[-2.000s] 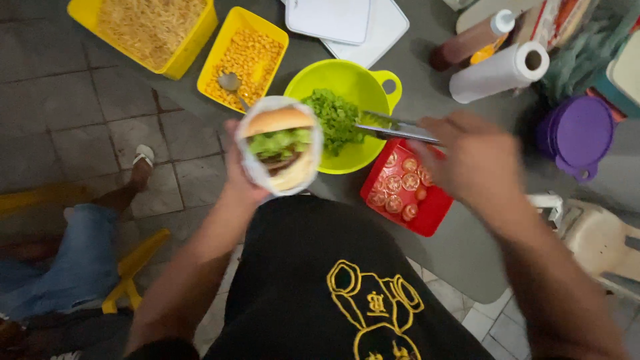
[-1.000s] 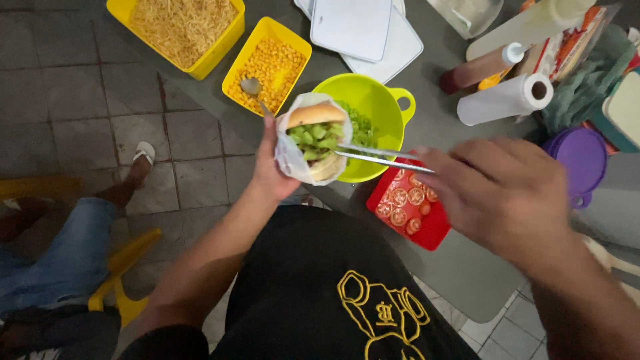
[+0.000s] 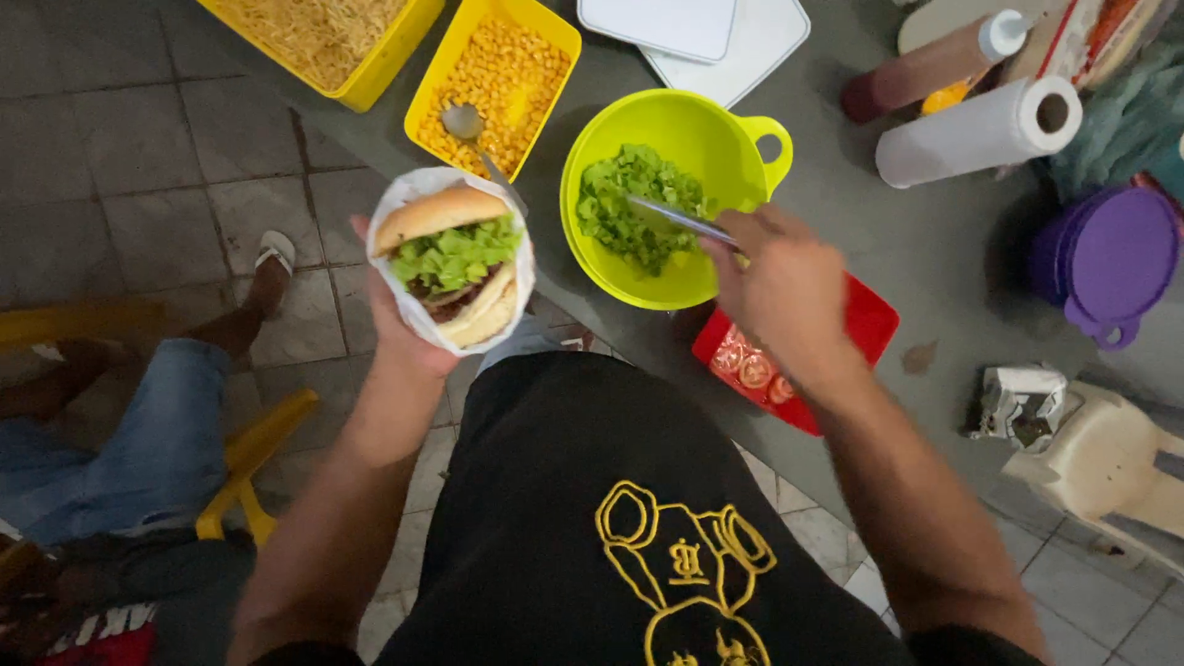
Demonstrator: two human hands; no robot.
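My left hand (image 3: pixel 407 328) holds a burger (image 3: pixel 453 259) in a white wrapper, its bun parted to show chopped lettuce over a brown filling. In my right hand (image 3: pixel 782 277) are metal tongs (image 3: pixel 684 220), their tips at the chopped lettuce (image 3: pixel 638 199) in a lime-green bowl (image 3: pixel 731 139) with a handle. Below my right hand, partly hidden by it, lies a red container (image 3: pixel 869 319) of tomato slices (image 3: pixel 754 370). Close above the burger stands a yellow container of corn kernels (image 3: pixel 518 74) with a metal spoon (image 3: pixel 462 120) in it.
Shredded food (image 3: pixel 324 37) fills a yellow container at the upper left. White lids (image 3: pixel 740 55) lie behind the bowl. A sauce bottle (image 3: pixel 925 69), a paper towel roll (image 3: pixel 971 134) and a purple lidded container (image 3: pixel 1119 259) stand at right. Another person (image 3: pixel 157 435) sits at the left.
A second ago the tongs were at the burger; my right hand has since brought them back to the lettuce bowl. My left hand still holds the burger.
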